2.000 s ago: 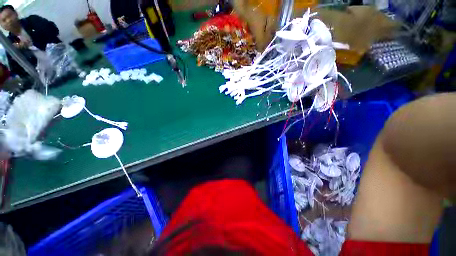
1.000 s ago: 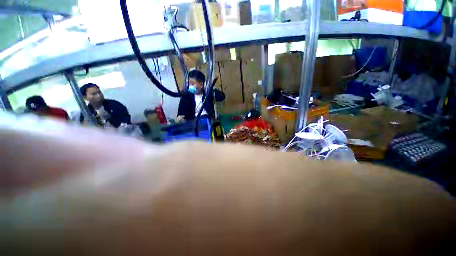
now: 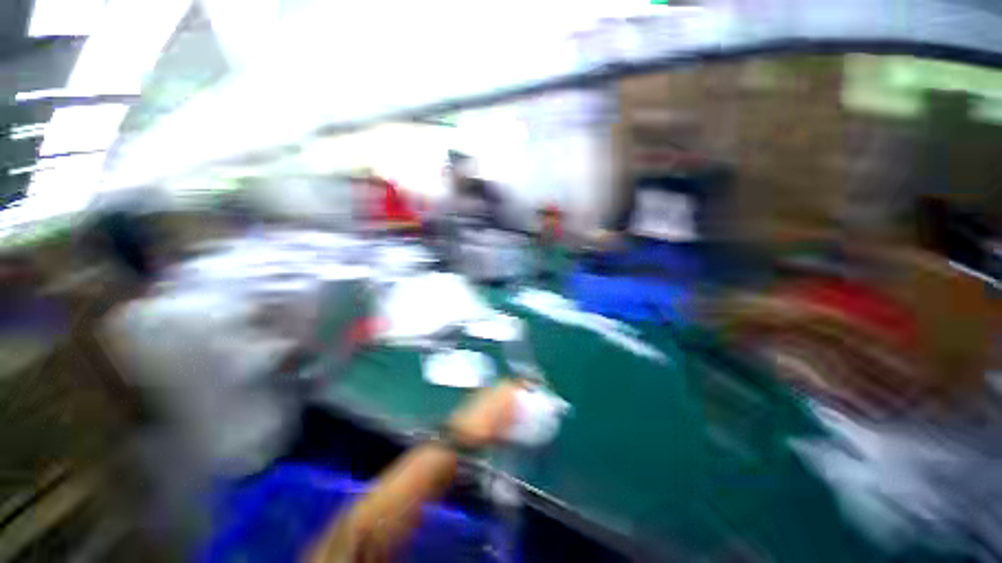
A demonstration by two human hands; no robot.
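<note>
The view is strongly blurred. My left hand [image 3: 491,416] reaches in from the bottom to the bench's front edge. Its fingers meet the left side of a white lamp base [image 3: 536,417]; whether they grip it cannot be told. A pale cord seems to hang below this base. Another white lamp base [image 3: 459,367] lies just behind on the green bench [image 3: 632,440]. My right hand is not in view.
A whitish plastic bag [image 3: 423,306] and a row of small white pieces [image 3: 588,321] lie behind. A blue bin [image 3: 632,288] stands farther back. White wired bases [image 3: 917,473] are at right. A blue crate [image 3: 280,511] is below the bench. People are at left and back.
The view has swung left and down from the hall. The large blurred skin-coloured shape close to the camera is gone. My left hand now shows at a lamp base.
</note>
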